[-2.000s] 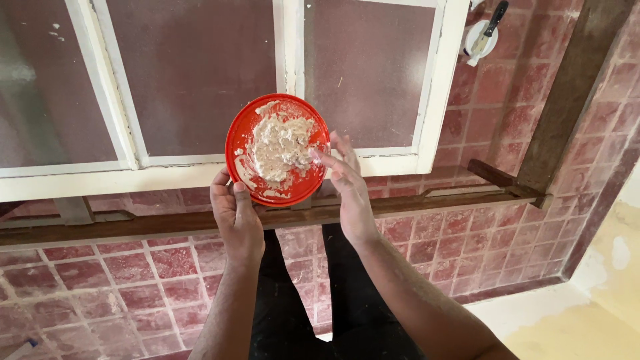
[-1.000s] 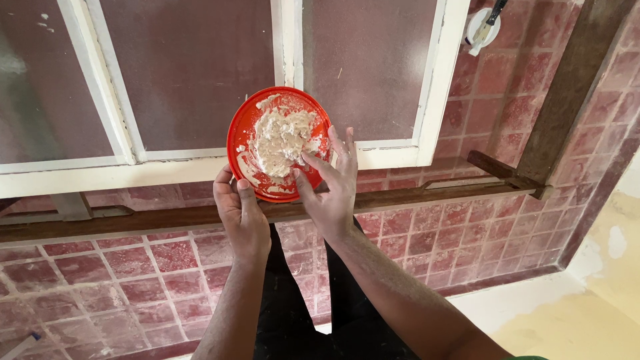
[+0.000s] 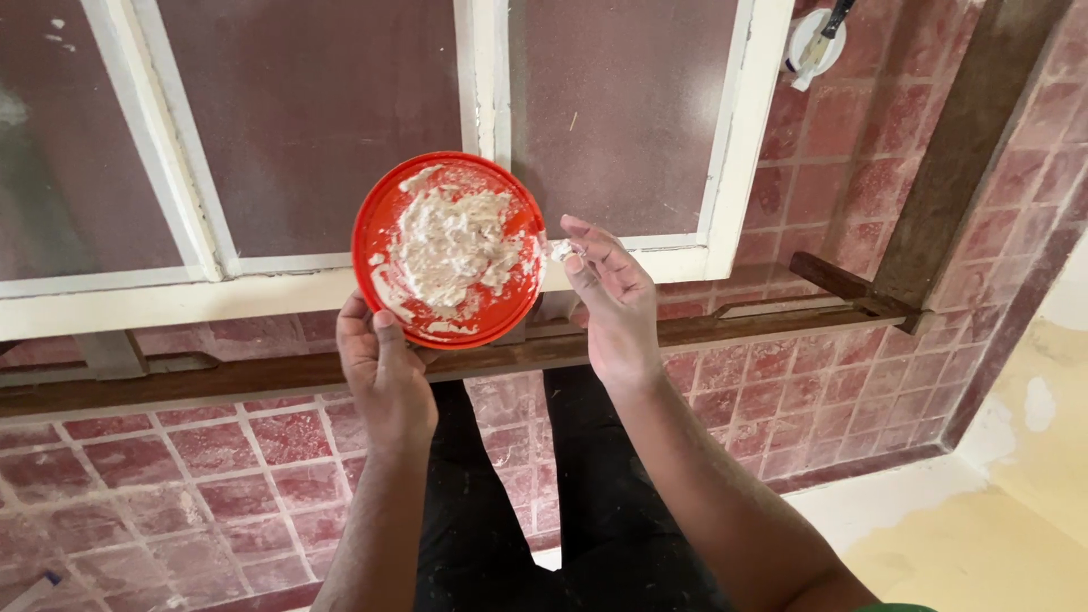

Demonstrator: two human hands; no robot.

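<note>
My left hand (image 3: 387,370) grips the lower left rim of a round red plastic lid (image 3: 510,293). A lump of whitish, putty-like paste (image 3: 455,242) lies on the lid, with smears and crumbs around it. Just right of the lid, my right hand (image 3: 614,297) pinches a small bit of the paste (image 3: 562,250) between thumb and fingers. The fingertips have white residue on them. Beneath the lid is a white-painted window frame (image 3: 718,170) with glass panes (image 3: 314,127).
The frame lies over a brown wooden trestle bar (image 3: 765,330), with an upright timber (image 3: 960,161) at right. A white container lid (image 3: 829,42) with a black-handled putty knife (image 3: 823,41) sits at top right. Red tiles (image 3: 212,450) cover the floor.
My right hand was touching the paste on the lid one second ago; it has moved right, off the lid, with a small bit between its fingers. My left hand still holds the lid.
</note>
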